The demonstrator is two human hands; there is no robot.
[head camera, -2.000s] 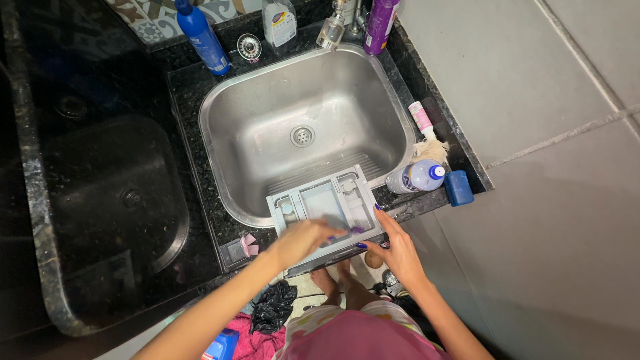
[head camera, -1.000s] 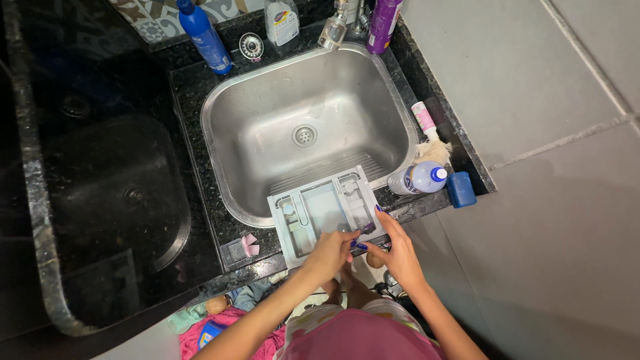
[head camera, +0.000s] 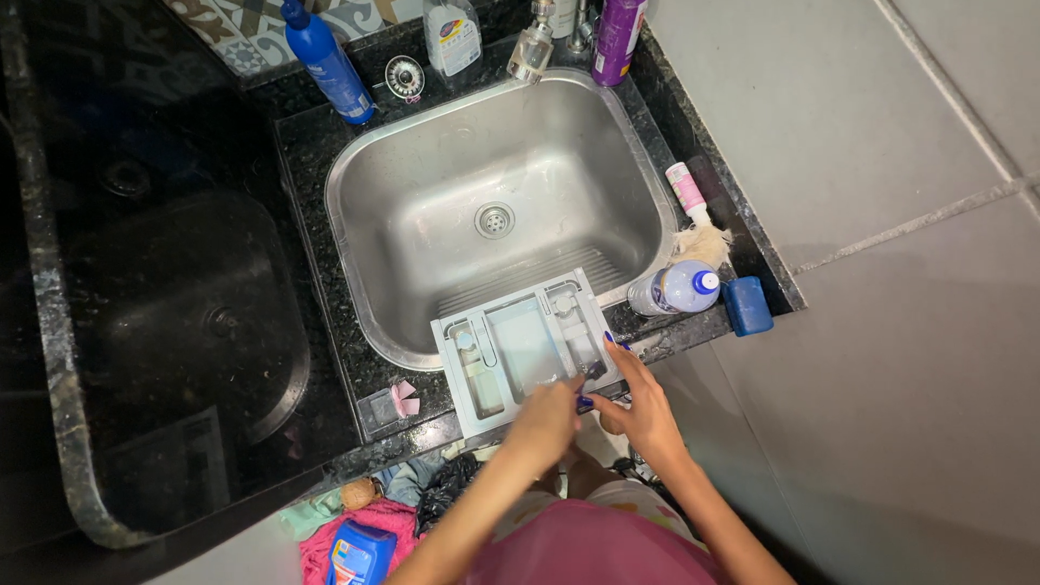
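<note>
A grey plastic detergent drawer (head camera: 528, 349) lies tilted over the front rim of the stainless steel sink (head camera: 496, 187), its compartments facing up. Pale liquid shows in its left and middle compartments. My right hand (head camera: 646, 406) grips the drawer's right edge, fingers on its side and thumb near the front corner. Over the drawer's front right part is my left hand (head camera: 544, 426), blurred, its fingers closed around a small dark object (head camera: 595, 371) at the right compartment. What that object is, I cannot tell.
A clear bottle with a blue cap (head camera: 674, 288) and a blue block (head camera: 747, 306) stand right of the drawer. Left lies a small clear tray (head camera: 378, 412) with a pink piece (head camera: 404, 399). Blue (head camera: 329, 69) and purple (head camera: 619, 41) bottles stand behind the sink, near the faucet (head camera: 532, 49).
My left hand has moved from the middle of the drawer toward its front right part. My right hand stays at the drawer's right edge.
</note>
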